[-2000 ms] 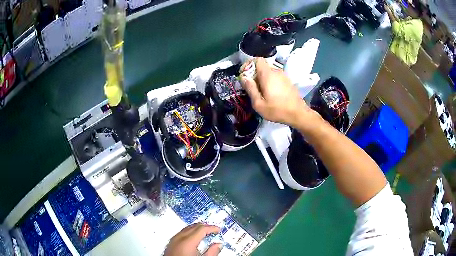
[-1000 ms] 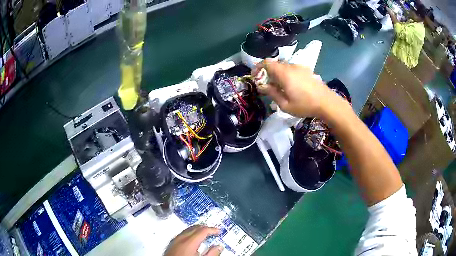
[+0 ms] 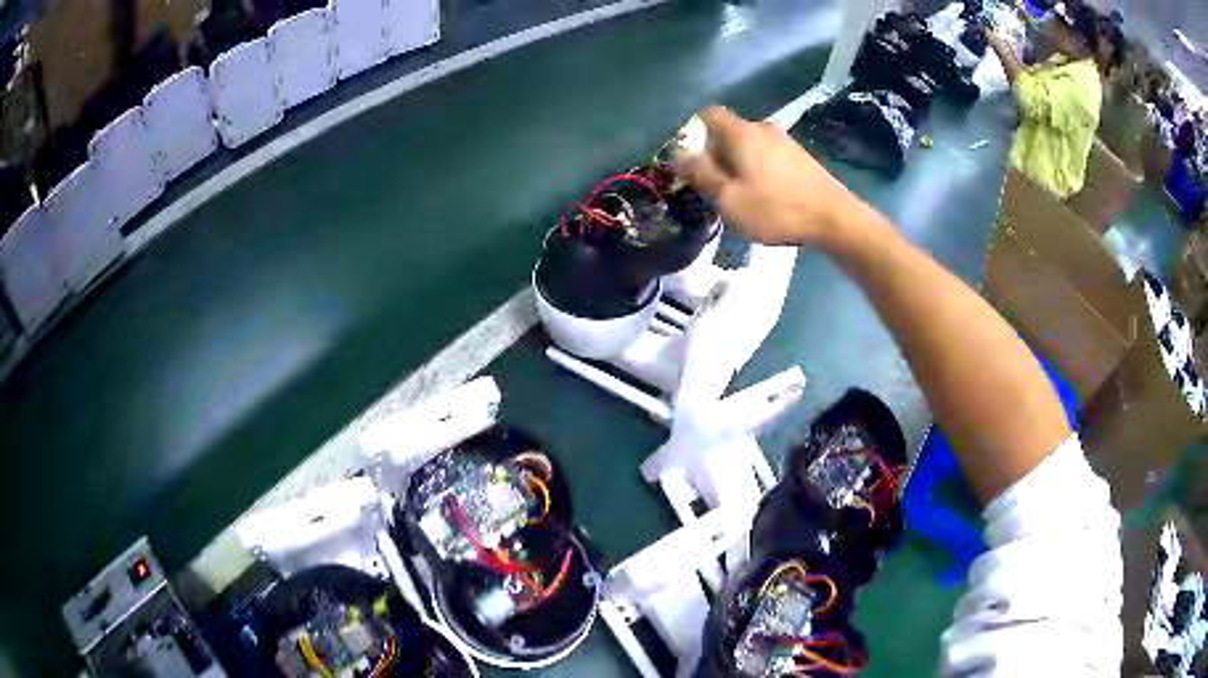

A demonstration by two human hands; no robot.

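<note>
My right hand (image 3: 755, 172) reaches to the far open camera housing (image 3: 596, 285). It pinches a small white object (image 3: 692, 137) at the housing's upper edge, beside its wires. What the object is, I cannot tell. The housing has a white shell, black lining and red wires. An open housing with a circuit board (image 3: 477, 510) and coloured wires lies at the lower middle. Another (image 3: 331, 642) is cut off at the bottom edge. My left hand is out of the picture.
More open housings (image 3: 848, 457) lie at the right, by white mounting arms (image 3: 742, 311). A screw feeder (image 3: 126, 603) with a red light is lower left. Black parts (image 3: 868, 126) lie at the back. A person in yellow (image 3: 1060, 119) is beyond, near cartons (image 3: 1053, 285) and a blue stool (image 3: 941, 510).
The view has shifted forward along the bench. My right hand has moved from the middle housing to the far one, still pinching the white object. My left hand has left the picture.
</note>
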